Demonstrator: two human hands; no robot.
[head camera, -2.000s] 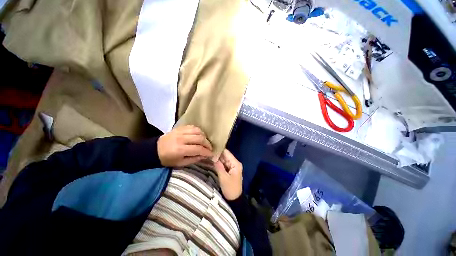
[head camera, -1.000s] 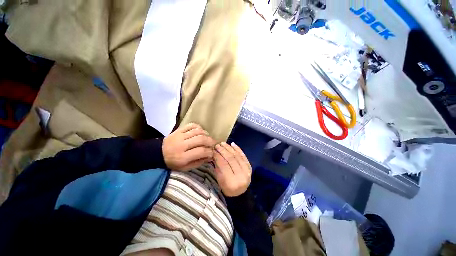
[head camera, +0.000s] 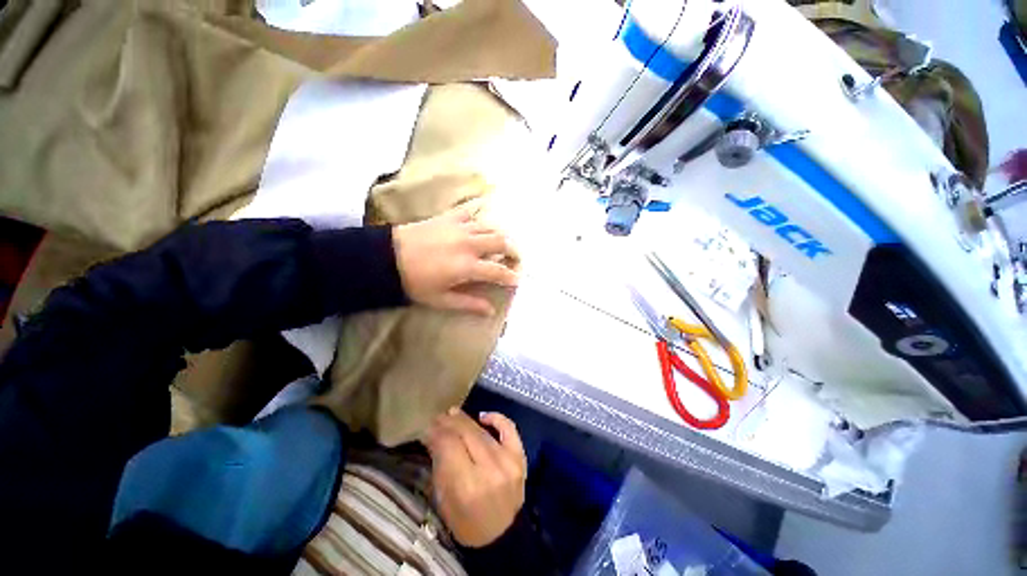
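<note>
A khaki panel (head camera: 422, 343) with a white-backed facing piece (head camera: 332, 146) spreads from the left onto the table's front edge. My left hand (head camera: 456, 264) lies over the panel, its fingertips closed at the cloth's right edge; the thumb's grip is partly hidden. My right hand (head camera: 479, 478) is lower, below the table edge, with its fingertips on the panel's lower corner. The machine's presser foot and needle area (head camera: 591, 169) is beyond my left hand, not touching the cloth in my hands.
Scissors with red and yellow-orange handles (head camera: 698, 366) lie right of the cloth, beside dark tweezers (head camera: 687, 293). The white JACK machine head (head camera: 777, 191) spans the right. Crumpled clear plastic (head camera: 856, 456) lies at the table's right end. A plastic bag (head camera: 664, 529) is below the table.
My left hand has moved up and right with the cloth, away from my right hand. My right hand is lower. The cloth has shifted and bunched, and more of the machine shows.
</note>
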